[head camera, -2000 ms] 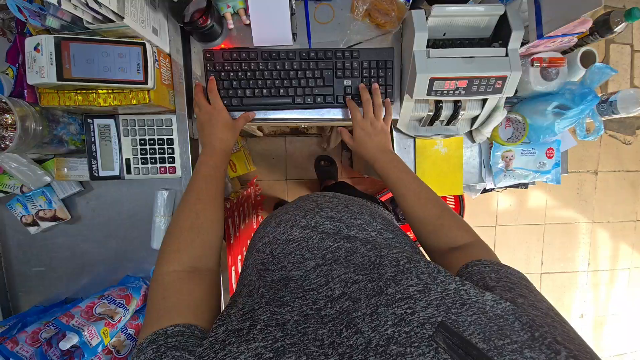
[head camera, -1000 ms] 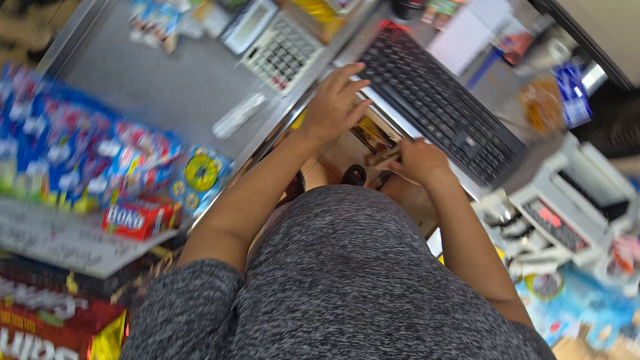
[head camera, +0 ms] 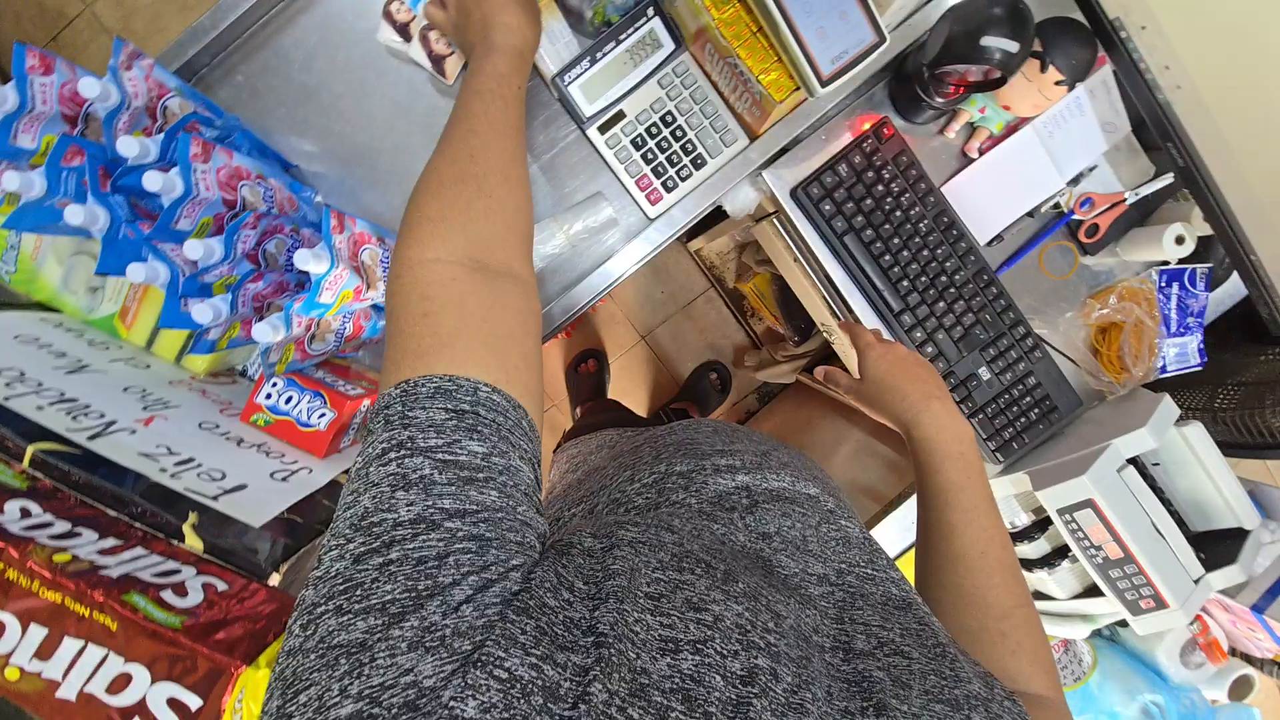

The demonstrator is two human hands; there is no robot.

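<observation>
At the top edge, my left hand reaches over the metal counter, beside small packets printed with faces; its fingers are partly cut off, so a hold cannot be told. My right hand grips the edge of an open wooden drawer just below the black keyboard. Crumpled brown paper and something yellow lie inside the drawer. Between my arms sits a Jonus calculator, with a clear plastic wrapper near it.
Blue pouches with white caps and a red Boka box stand at left. A black scanner, orange-handled scissors, a bag of rubber bands and a bill counter are at right. My feet show below the counter.
My hands have left the keyboard, where they rested two seconds ago. The left has reached out over the counter to the small packets; the right is now at the drawer edge. The view has turned strongly.
</observation>
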